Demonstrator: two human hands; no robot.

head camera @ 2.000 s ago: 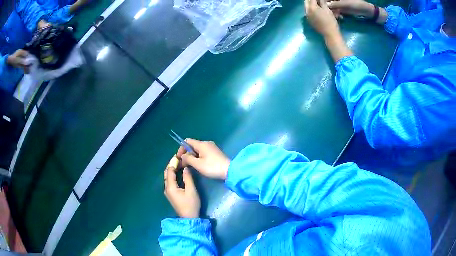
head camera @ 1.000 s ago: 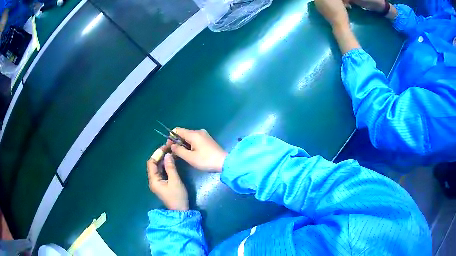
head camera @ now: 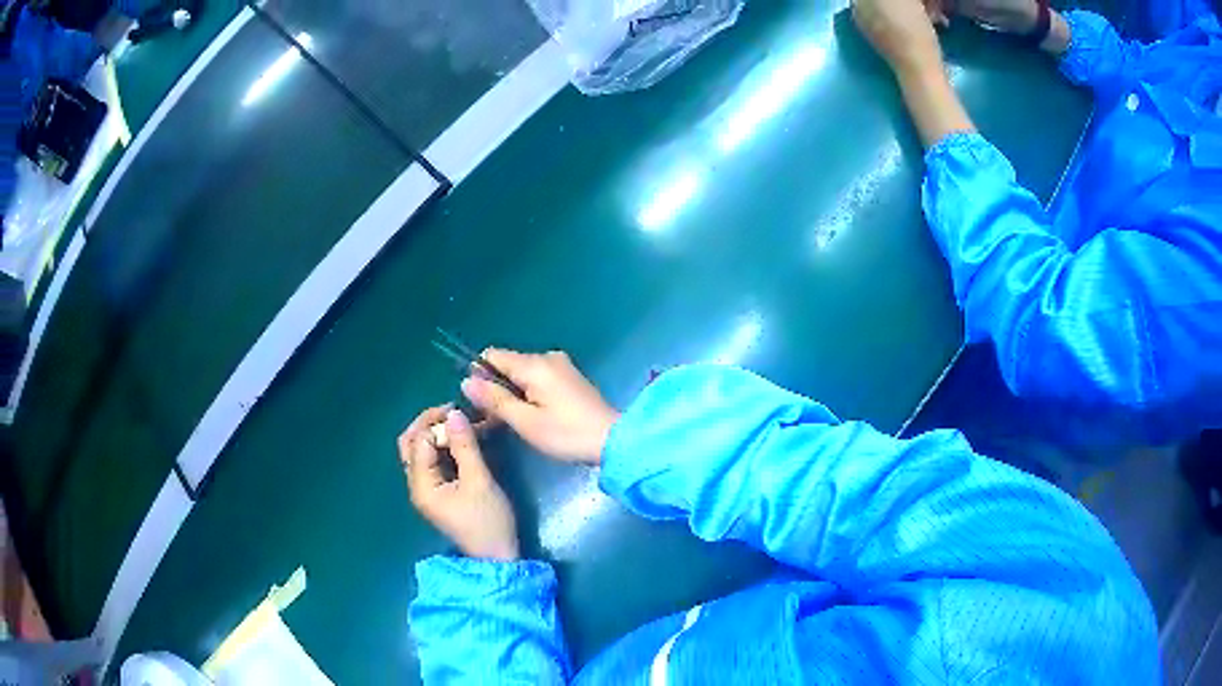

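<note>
My right hand [head camera: 547,405] holds thin metal tweezers [head camera: 469,357] whose two tips point up and left, slightly apart, with nothing visible between them. My left hand [head camera: 460,489] is just below it over the green bench [head camera: 335,456], its thumb pressed to a pale fingertip that looks like a finger cot [head camera: 438,434]. Whether a small part is between those fingers is hidden. The two hands are close together, and the tweezers point away from the left hand.
A pale-edged dark green conveyor [head camera: 322,282] curves along the left. Clear plastic wrap [head camera: 657,40] lies at the top. White paper with yellowish tape [head camera: 275,650] and a white round base [head camera: 158,670] are lower left. Another person's arm [head camera: 1025,255] is at right. A black unit [head camera: 60,123] is far left.
The view has shifted. My left thumb has closed onto the pale fingertip. My right hand still holds the tweezers. The far black unit, earlier in another person's hands, now shows without hands on it.
</note>
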